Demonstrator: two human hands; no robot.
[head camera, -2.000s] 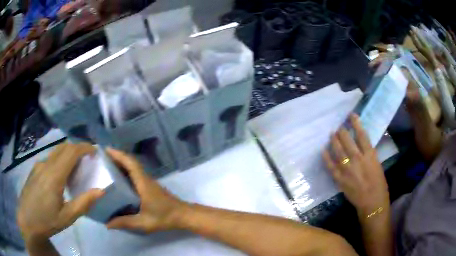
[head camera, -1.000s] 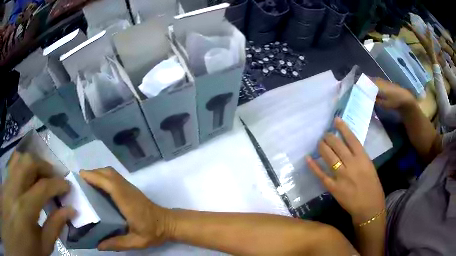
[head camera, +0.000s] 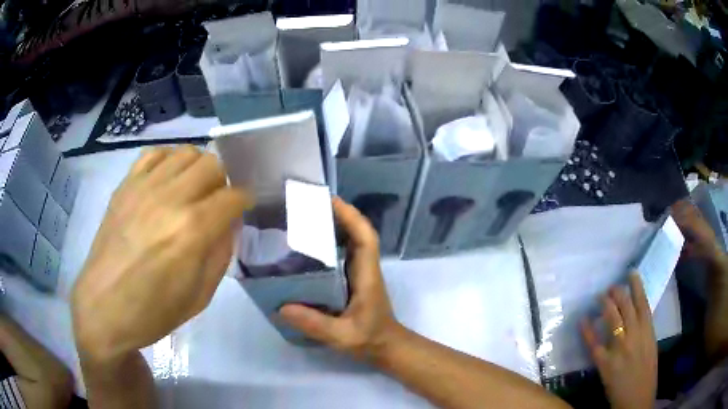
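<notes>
A grey-blue retail box (head camera: 293, 299) stands open in front of me. Its top flap (head camera: 275, 152) is raised at the back, and a white side flap (head camera: 310, 222) stands at its right. Whitish wrapping (head camera: 266, 245) shows inside. My right hand (head camera: 351, 291) is shut on the box's right side and front. My left hand (head camera: 164, 248) is at the box's upper left edge with its fingers bent; it covers the left side flap, and whether its fingertips grip anything is hidden.
Open boxes with wrapped contents (head camera: 465, 138) stand close behind. Closed boxes (head camera: 32, 196) are stacked at left. A neighbour's hand (head camera: 627, 331) holds a light-blue box (head camera: 659, 260) at right. Small shiny parts (head camera: 589, 169) lie on the black surface. Another person's arm (head camera: 32, 363) shows lower left.
The view has swung left, bringing the closed stack into sight. The held box is now more upright, with its top flap raised and its inside visible. My left fingers have left the white flap.
</notes>
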